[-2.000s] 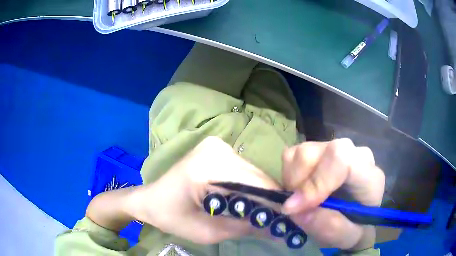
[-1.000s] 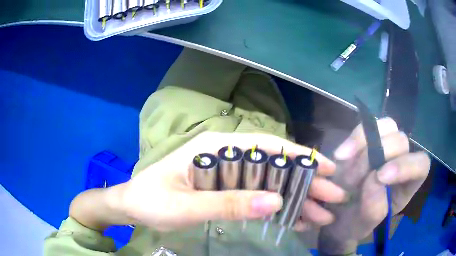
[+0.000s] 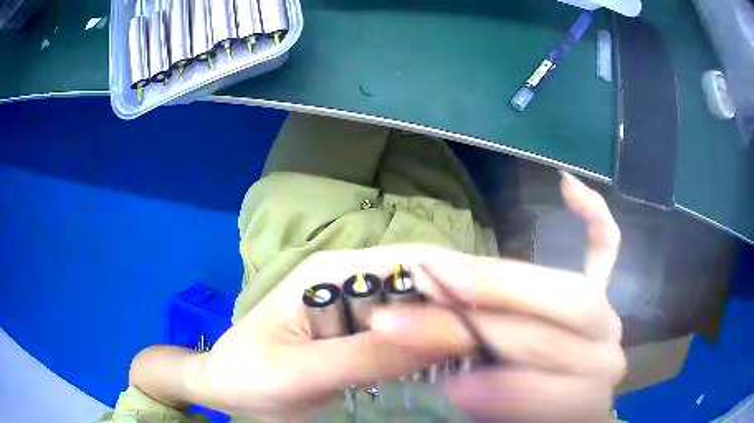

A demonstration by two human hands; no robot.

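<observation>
My left hand [image 3: 264, 351] holds a row of small metal cylinders [image 3: 328, 319] over my lap, black ends up. Three black ends with yellow leads show; the rest of the row is hidden by my right hand. Pale thin rods stick out below. My right hand [image 3: 550, 330] is blurred and overlaps the fingers of my left hand at the row's right side. It holds the dark tweezers [image 3: 463, 318], which show only as a blurred strip; their blue handle is hidden. One finger of my right hand points up.
A clear plastic box [image 3: 124, 78] with rows of cylinders sits at the bench's upper left. A pen [image 3: 541, 70], a small clear piece [image 3: 604, 56], a dark flat slab [image 3: 647, 111] and a white rounded object [image 3: 718, 93] lie to the right. A blue bin [image 3: 194, 318] is low left.
My right hand has moved left from beside the row onto its right-hand cylinders. The bench items sit lower and further left in view. Earlier, five black ends showed.
</observation>
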